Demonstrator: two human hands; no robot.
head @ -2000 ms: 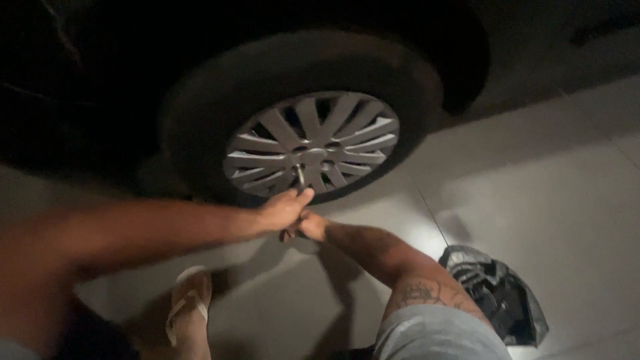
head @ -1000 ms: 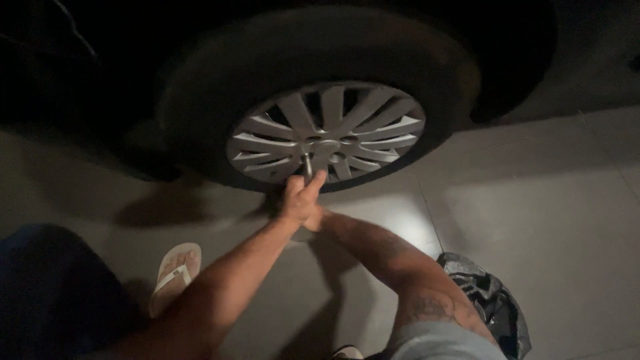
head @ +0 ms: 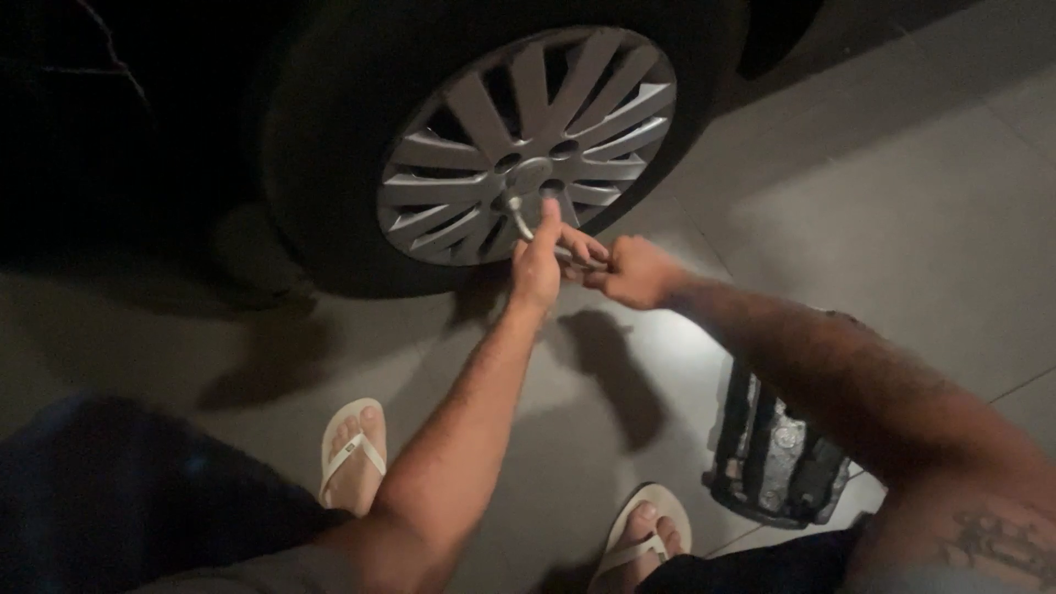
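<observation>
A bent metal lug wrench (head: 521, 221) reaches from a bolt hole left of and below the centre cap of the silver multi-spoke wheel (head: 528, 107). Near the wrench's bend is my left hand (head: 544, 256), thumb pointing up toward the wheel and fingers around the shaft. My right hand (head: 639, 271) grips the wrench farther out, to the right of my left hand. The black tire (head: 330, 206) surrounds the wheel and rests on the floor. Where the wrench meets the bolt is too blurred to make out fully.
On the tiled floor (head: 866, 190), a black and silver object (head: 780, 437), perhaps a tray or case, lies partly under my right forearm. My feet stand in white flip-flops (head: 355, 454) below the wheel. The dark car body overhangs at the upper left.
My hands were close together at the wrench one second ago; now my right hand is out to the right, and the wrench's handle slants that way. The view has moved nearer the wheel.
</observation>
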